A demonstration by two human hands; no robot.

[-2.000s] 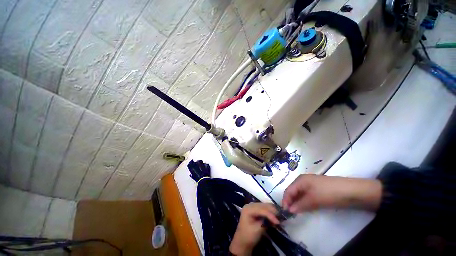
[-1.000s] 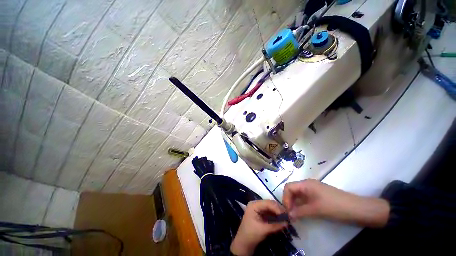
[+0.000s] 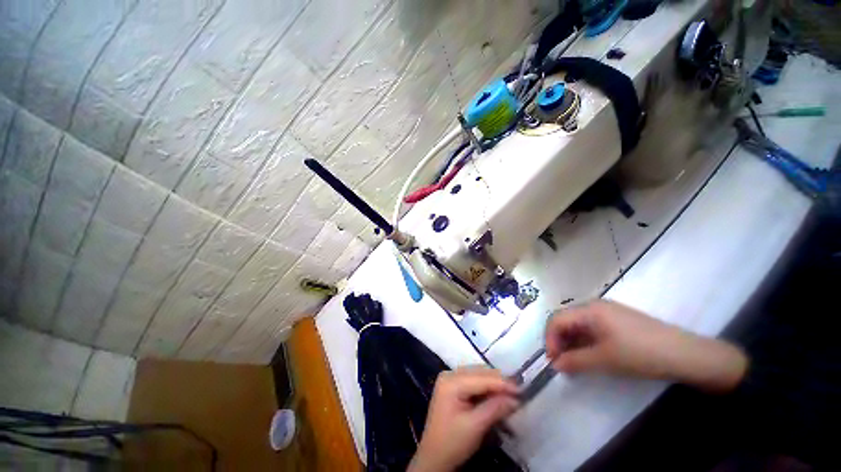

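My left hand (image 3: 470, 415) and my right hand (image 3: 609, 341) hold a short dark strip (image 3: 535, 376) stretched between their fingertips, above the white table in front of the needle area. The tied bundle of black strips (image 3: 396, 387) lies left of the needle, partly behind my left hand. The cream-white sewing machine (image 3: 544, 175) stands beyond my hands. Its lit presser foot area (image 3: 510, 300) has no strip visible under it. The fingers are slightly blurred.
A black rod (image 3: 349, 195) sticks out from the machine head towards the brick-patterned wall. Brown cardboard (image 3: 175, 406) with a small white round lid (image 3: 283, 430) lies at lower left, beside the table's orange edge (image 3: 318, 396). Blue-handled tool (image 3: 784, 166) lies at far right. Dark strips hang at lower left.
My hands have moved apart, and a length of the strip now shows between them. My right hand has moved right. The camera view has shifted slightly.
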